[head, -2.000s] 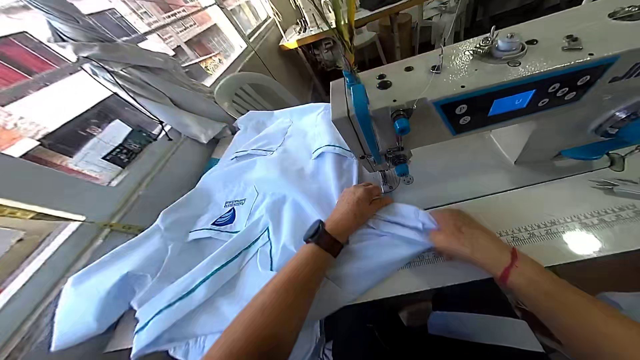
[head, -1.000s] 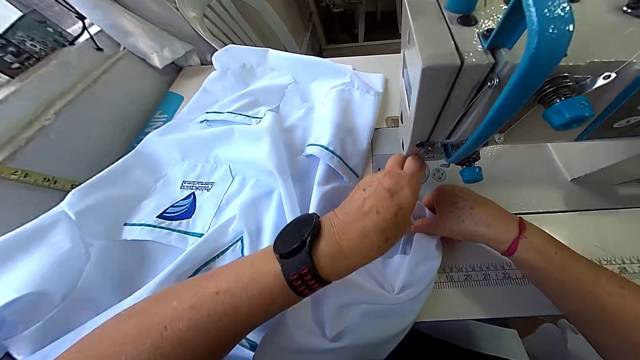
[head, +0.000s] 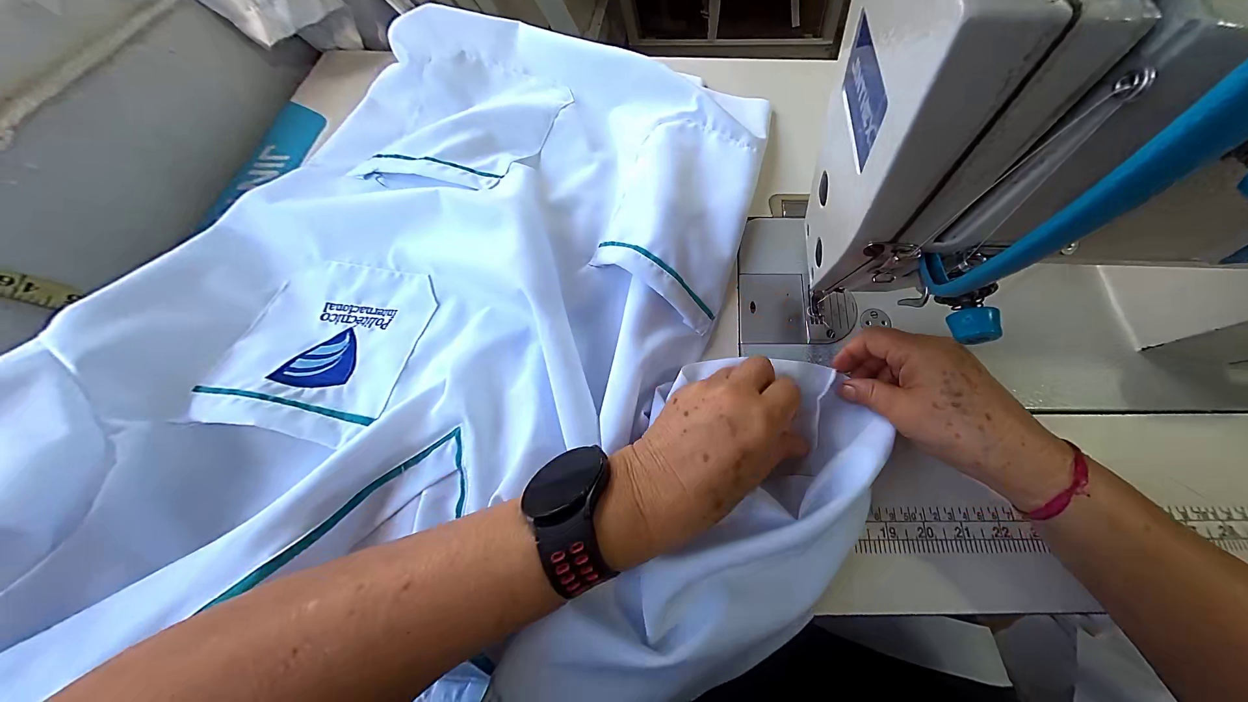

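Observation:
A white garment with teal piping and pockets (head: 487, 234) lies across the left and middle of the sewing table, one pocket bearing an embroidered emblem. My left hand (head: 717, 448), with a black watch on its wrist, grips a bunched part of the cloth just in front of the machine's needle plate. At the right edge of that same part, my right hand (head: 936, 390) pinches the cloth between thumb and fingers. The sewing machine's head (head: 916, 127) stands behind the hands, its needle and presser foot (head: 819, 307) above the plate, apart from the cloth in my hands.
A measuring scale (head: 955, 534) runs along the table's front part at the right. A blue lever or guard (head: 1092, 195) crosses the machine head. Behind the garment at the left is a grey surface with a yellow measuring tape (head: 39, 291).
Both hands and the held cloth have moved from beside the needle toward the table's front edge. The view has moved closer to the table since the oldest frame.

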